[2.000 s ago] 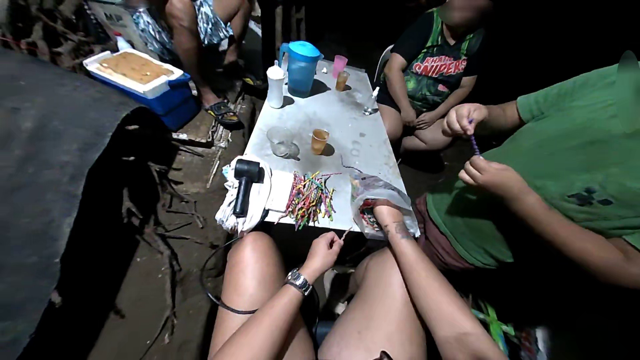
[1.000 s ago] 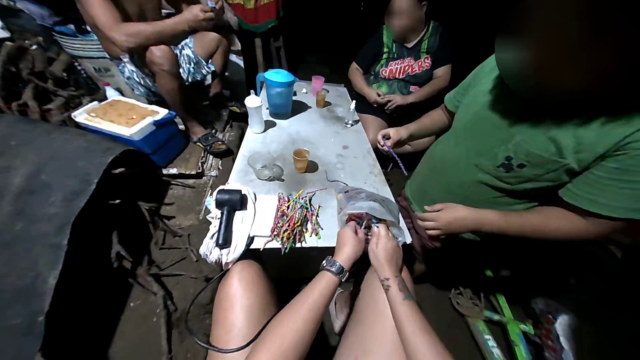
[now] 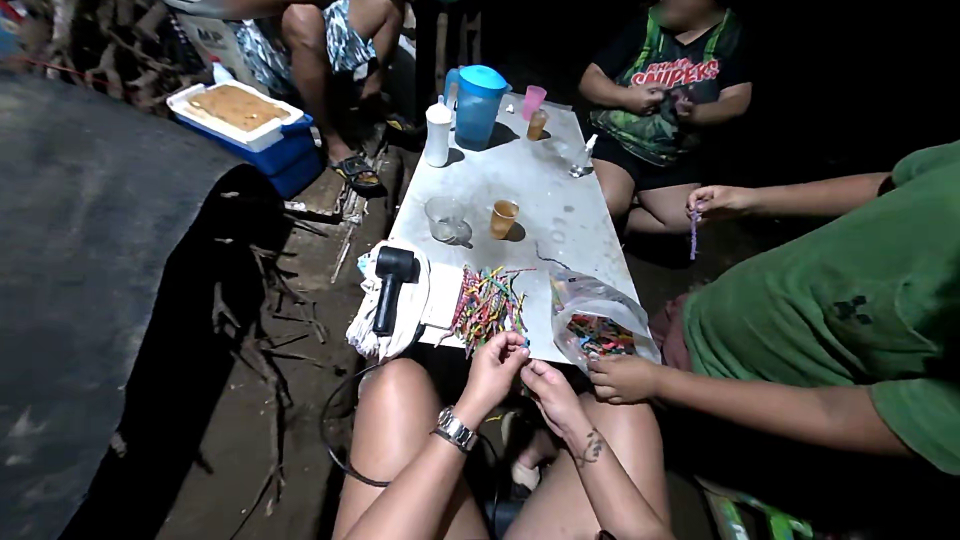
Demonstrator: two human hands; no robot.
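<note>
My left hand (image 3: 496, 369), with a metal watch at its wrist, pinches a small blue-green piece at the near table edge. Close beside it, my right hand (image 3: 551, 391) has its fingertips drawn together; what lies between them is too small to tell. A pile of colourful thin twisted strands (image 3: 489, 306) lies on the white table just beyond my left hand. To its right, a clear plastic bag (image 3: 600, 300) stands open with many coloured pieces (image 3: 600, 335) inside. A black handheld device (image 3: 391, 289) rests on white cloth (image 3: 367, 319) left of the pile.
On the table (image 3: 517, 187) stand a clear cup (image 3: 445, 219), a brown-filled cup (image 3: 504, 219), a blue pitcher (image 3: 478, 109) and a white bottle (image 3: 438, 133). A person in green (image 3: 825, 307) at right touches the bag and holds a purple strand (image 3: 694, 234). A black cable (image 3: 330, 427) runs by my left knee.
Both my hands were at the bag's opening one second ago and are now left of it, over the table's near edge. The green-clad person's near hand has moved onto the bag.
</note>
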